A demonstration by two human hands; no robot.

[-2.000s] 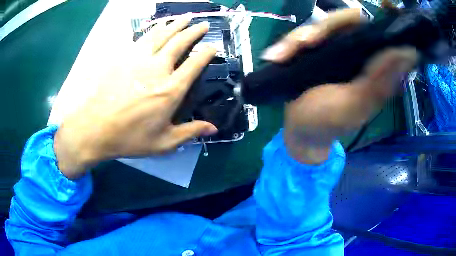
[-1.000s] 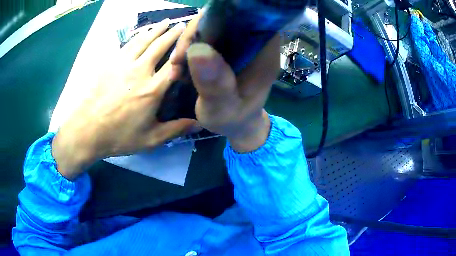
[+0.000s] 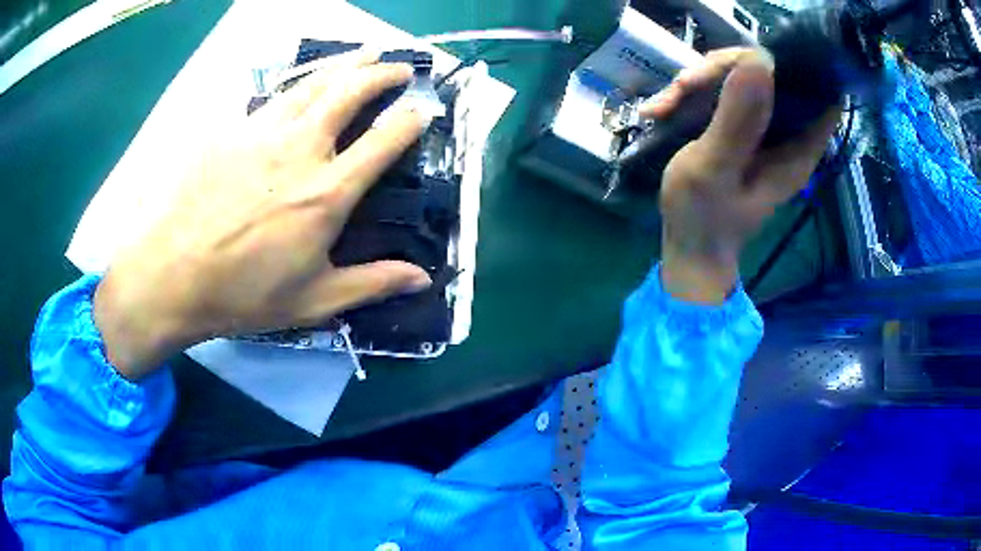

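Note:
The device unit (image 3: 403, 221), black inside with a pale rim, lies on a white sheet (image 3: 140, 194) on the green bench. My left hand (image 3: 247, 226) lies over its left part, fingers spread and thumb on the black inner part, holding it. The palm hides the unit's left side. My right hand (image 3: 721, 172) is closed around the thick black electric screwdriver (image 3: 807, 75), which is blurred. It is to the right of the unit, in front of the screw feeder (image 3: 635, 59). The screwdriver's tip is near the feeder's metal pick-up mechanism (image 3: 622, 118); contact cannot be told.
A pale flat cable (image 3: 516, 37) sticks out to the right from the unit's top end. A small white tie-like piece (image 3: 355, 355) hangs from its near edge. A black cord (image 3: 791, 231) runs below the screwdriver. Blue material (image 3: 930, 172) and a metal frame are at the right.
My right hand has moved with the screwdriver from over the unit to the feeder at the right. The unit now shows more fully and lies slightly lower left. My left hand has stayed on it.

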